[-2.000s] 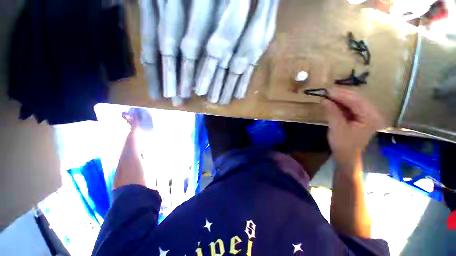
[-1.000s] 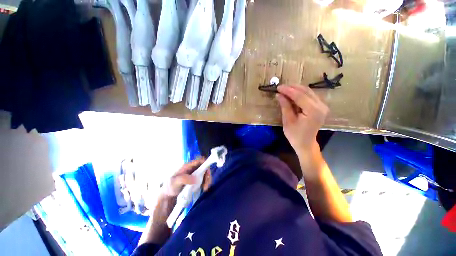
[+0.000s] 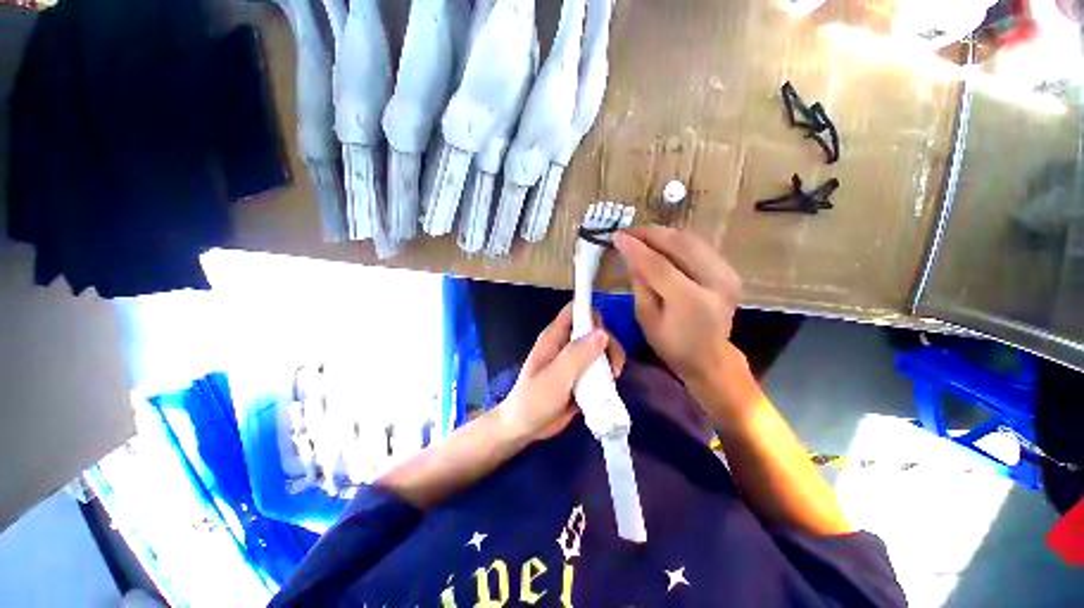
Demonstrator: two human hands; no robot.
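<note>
A white moulded leg is upright above my lap, toes up at the table edge, ribbed tab down. My left hand is shut around its middle. My right hand pinches a black strap, which lies across the leg's foot just below the toes. A white glue dab is on the stained cardboard pad, right of the foot. Two small clumps of black straps, an upper one and a lower one, lie right of the pad.
A row of grey-white legs lies left of the pad. A black cloth hangs over the table's left end. A blue bin with white legs is at lower left. A clear plastic sheet lies at right, a blue stool below it.
My left hand has come from the bin with a white leg and raised it to the table edge. My right hand has moved the strap from the glue dab onto the foot.
</note>
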